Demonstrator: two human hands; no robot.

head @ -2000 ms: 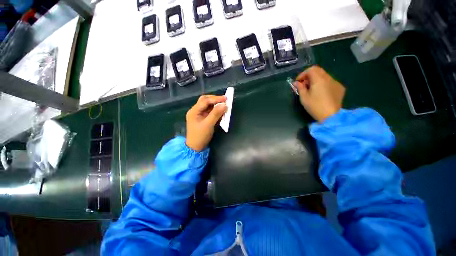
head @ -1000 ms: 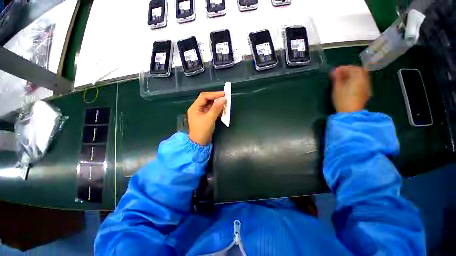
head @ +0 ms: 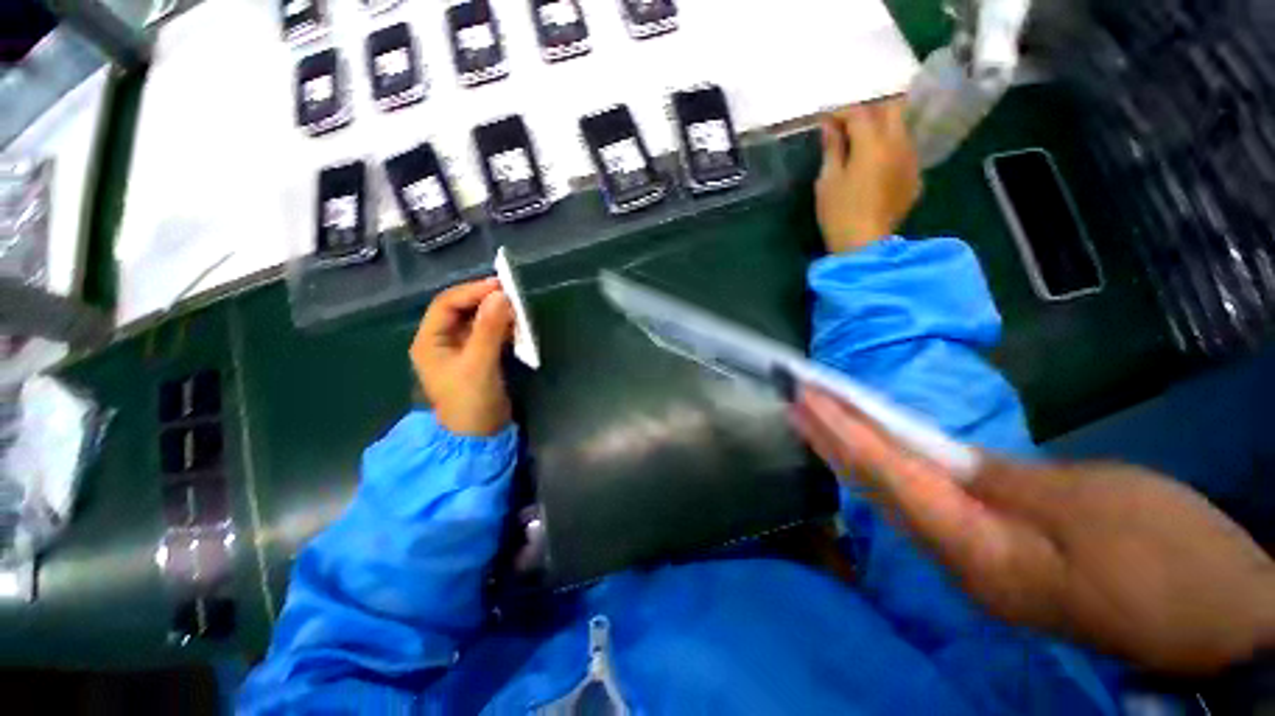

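My left hand (head: 469, 357) grips a thin white piece (head: 517, 311), seen nearly edge-on, between thumb and fingers above the green bench. It may be a folded wipe or a card. My right hand (head: 867, 175) is at the board's front edge beside the translucent bottle; its fingertips are blurred, so I cannot tell if it holds anything. Another person's bare hand (head: 1007, 546) reaches in from the right with a flat, pale-edged slab (head: 783, 367), blurred, in front of my right sleeve.
Flip phones (head: 510, 165) stand in rows on the white board (head: 210, 210) and a clear tray (head: 329, 297). A dark film strip (head: 193, 504) and wipe bag (head: 53, 455) lie left. A dark-screened phone (head: 1045, 224) and translucent bottle (head: 951, 105) are right.
Another person's hand has come in from the right with a flat slab. My right hand has moved up to the board's edge. My left hand still holds the white piece. The view has shifted.
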